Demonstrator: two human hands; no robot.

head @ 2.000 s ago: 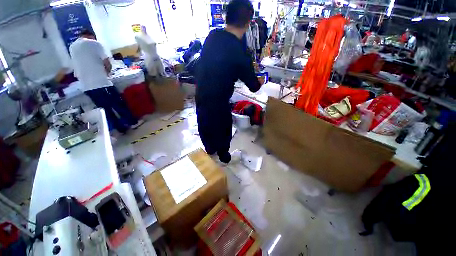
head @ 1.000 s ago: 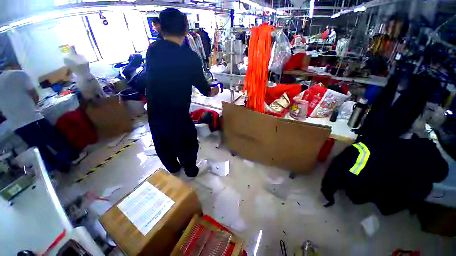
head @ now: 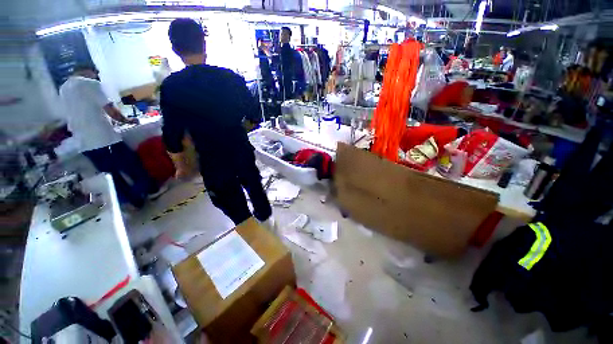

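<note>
Neither my left hand nor my right hand can be made out. Nearest in front of me, a brown cardboard box (head: 270,279) stands on the floor with a printed white sheet (head: 230,263) on top. A tilted wooden-framed rack with red parts (head: 296,321) is against its near right side, cut off by the bottom edge. At the lower left, a white sewing table (head: 70,259) carries a dark machine part (head: 70,316) and a dark tray (head: 134,314).
A person in dark clothes (head: 212,124) stands beyond the box; a person in a white top (head: 94,114) is farther left. A large cardboard sheet (head: 410,201) leans against a table below hanging orange-red strips (head: 396,101). A dark jacket (head: 531,275) is at right. Paper scraps litter the floor.
My view first swung right, then back left. The person in dark clothes has moved left past the table and lowered an arm; the white tub of cloth behind shows more.
</note>
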